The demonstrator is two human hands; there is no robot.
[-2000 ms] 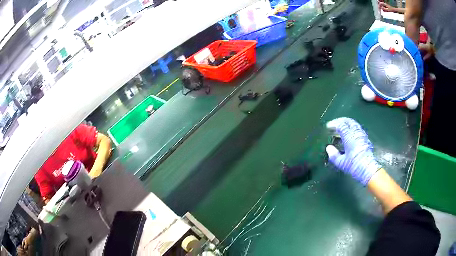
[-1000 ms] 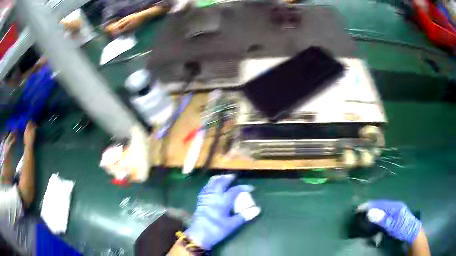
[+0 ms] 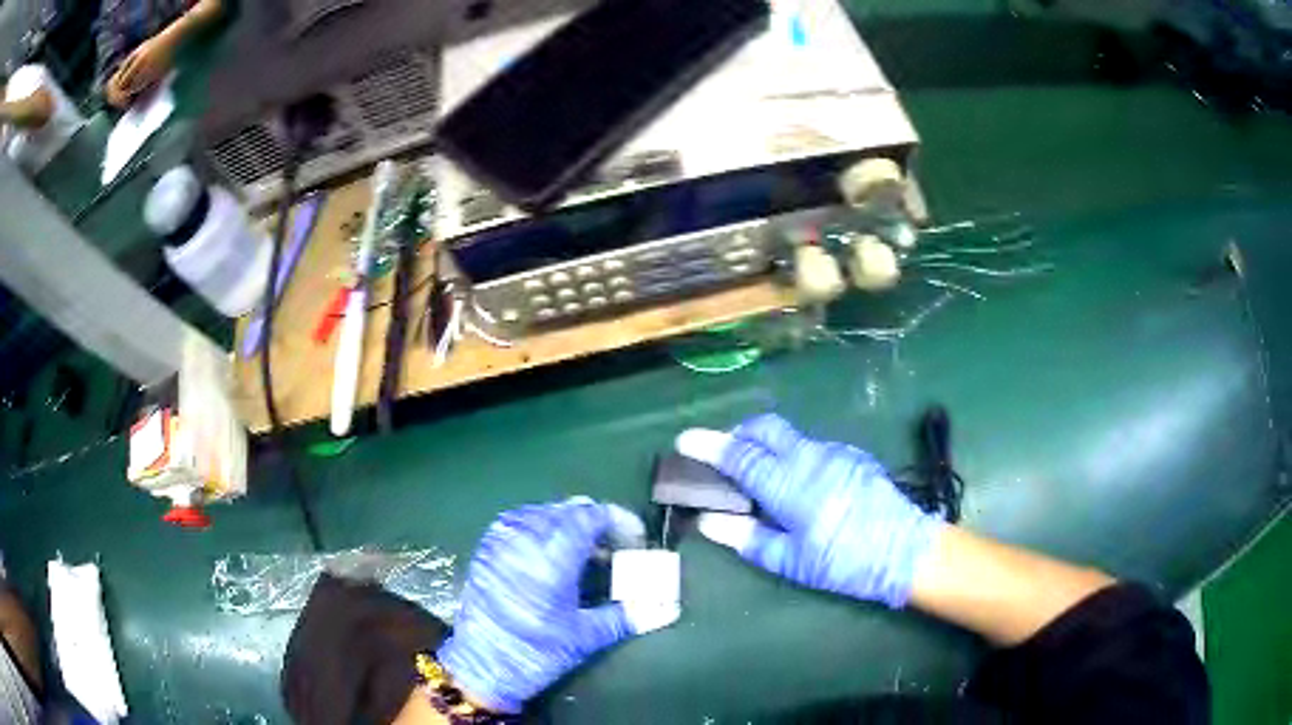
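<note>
My left hand (image 3: 531, 602), in a pale blue-violet glove with whitish fingertips, holds a small white test socket (image 3: 646, 579) between thumb and fingers. My right hand (image 3: 822, 513), gloved alike, holds a black power adapter (image 3: 700, 486) just above and right of the socket. A thin dark prong shows between adapter and socket; whether it touches the socket I cannot tell. The adapter's bundled black lead (image 3: 935, 465) lies behind my right hand.
A cream instrument (image 3: 829, 99) with keypad and cream knobs (image 3: 874, 261) stands ahead, a smartphone (image 3: 602, 88) on top. Tools lie on a wooden board (image 3: 482, 371). A white bottle (image 3: 213, 244), crinkled clear film (image 3: 333, 578) and a green bin (image 3: 1247, 623) are at the sides.
The view has swung from the conveyor and fan to the instrument. My right hand has brought the black adapter from the right to beside the white socket in my left hand.
</note>
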